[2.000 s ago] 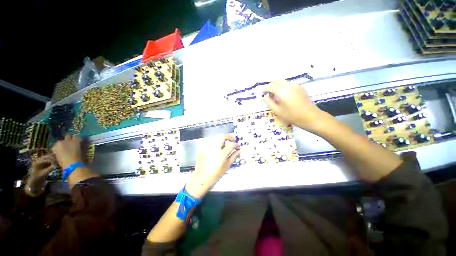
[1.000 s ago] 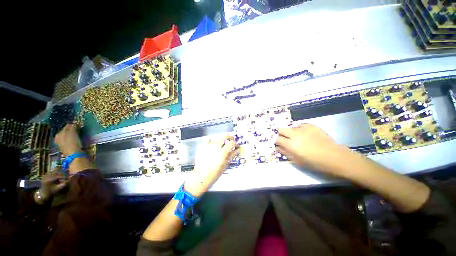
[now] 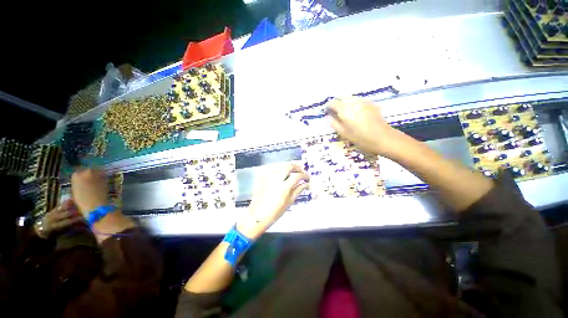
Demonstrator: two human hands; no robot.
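Observation:
A tan circuit board panel [image 3: 349, 169] dotted with dark parts lies between the conveyor rails in front of me, whitened by glare. My left hand [image 3: 274, 195], with a blue wrist strap [image 3: 236, 245], is at the panel's left edge, fingers curled; whether it holds a part is too small to tell. My right hand [image 3: 358, 124] reaches over the far rail, fingertips down at the row of small dark components [image 3: 314, 106] on the white table. Its fingertips are close together, and I cannot tell if a component is between them.
More panels lie on the line at left [image 3: 209, 182] and right [image 3: 506, 141]. Stacked boards [image 3: 198, 98], a gold-brown component heap [image 3: 137, 122] and a red bin [image 3: 207, 49] stand far left. Another stack [image 3: 545, 31] is far right. Another person's hand [image 3: 90, 188] is at left.
My right hand has moved from the panel out to the component row. My left hand stays at the panel's left edge. The other person's hand has moved nearer the line.

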